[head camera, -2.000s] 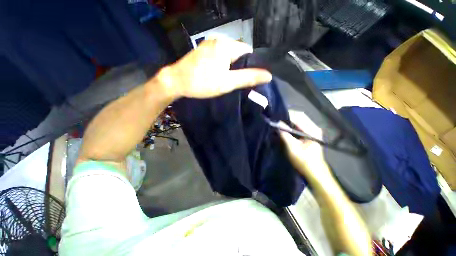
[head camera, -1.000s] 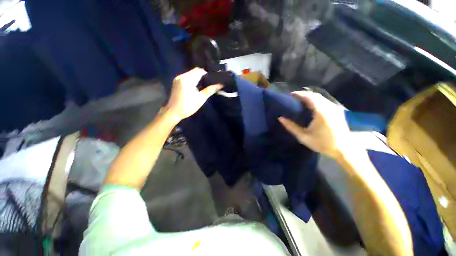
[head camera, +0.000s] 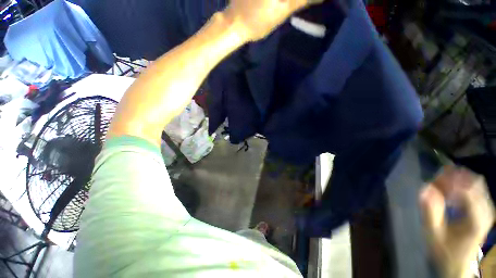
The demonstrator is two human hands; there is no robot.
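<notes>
A navy jacket hangs in front of me at the upper middle, held up off the table, with a white label inside its neck. My left hand is at the top edge, partly cut off, and grips the jacket near its neck. My right hand is blurred at the lower right, away from the jacket. Its fingers look curled, and I cannot tell whether it holds anything. The dark grey pressing form shows partly between the jacket and my right hand.
A black floor fan stands at the left. Light blue cloth covers something at the upper left. Pale plastic bags lie on the floor behind the jacket. Part of the pale narrow table shows below the jacket.
The jacket has risen and swung out from over the form, held by my left hand. My right hand has let go of it and moved right and down. The view has turned left.
</notes>
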